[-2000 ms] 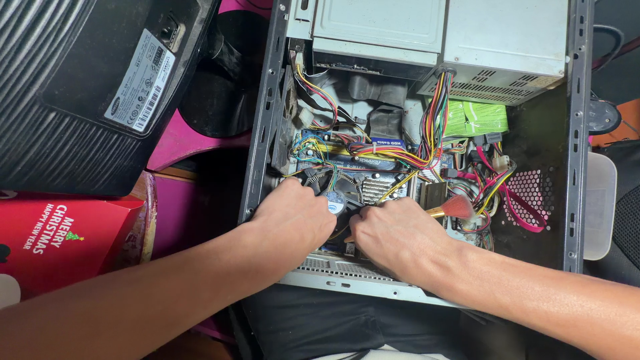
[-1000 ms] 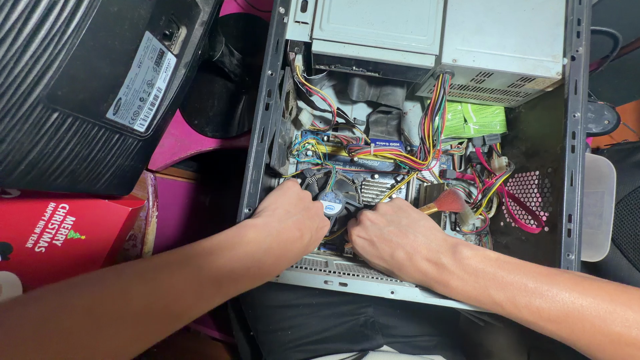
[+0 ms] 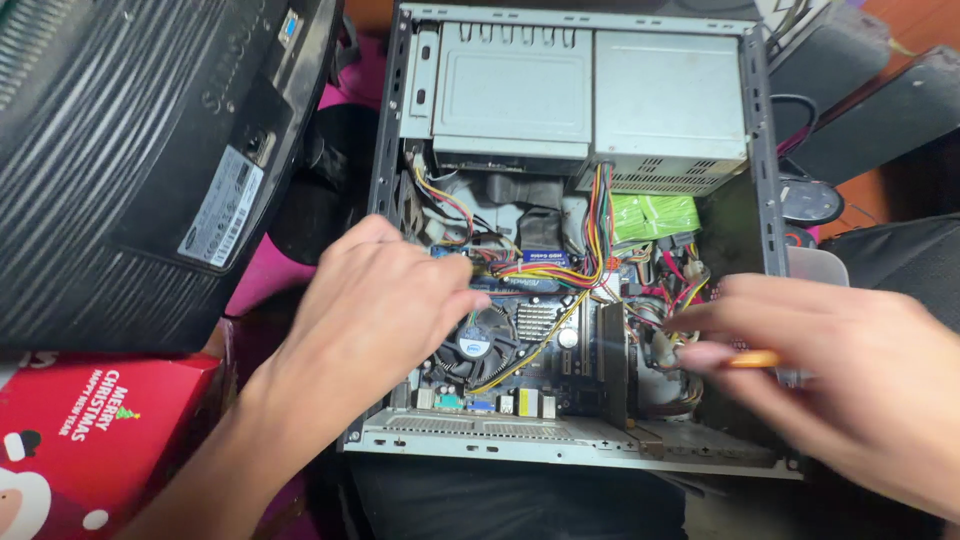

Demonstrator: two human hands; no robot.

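An open desktop computer case [image 3: 570, 454] lies with its motherboard [image 3: 536, 375] showing. My left hand [image 3: 390, 292] is over the left side of the board, beside the Intel CPU fan [image 3: 474, 345]; whether its fingers hold anything is hidden. On the right, my right hand [image 3: 817, 360], blurred, holds a thin orange handle [image 3: 754, 359], its far end hidden or blurred. Near those fingers are pink and yellow cables [image 3: 679, 281]. A bundle of coloured power wires [image 3: 598, 225] runs down from the metal power supply [image 3: 670, 94] and across the board. An expansion card [image 3: 615, 360] stands upright right of the fan.
A black Samsung monitor [image 3: 150, 150] stands at the left, above a red Christmas box [image 3: 142, 420]. The drive cage [image 3: 514, 86] fills the case's upper left. A green packet [image 3: 652, 217] lies inside. Right of the case are a computer mouse [image 3: 810, 201], dark speakers [image 3: 885, 120] and a clear plastic container [image 3: 821, 266].
Both hands have come away from the fan, the left one up and the right one to the right. The orange-handled tool, lying in the case before, is now in my right hand. The view has shifted.
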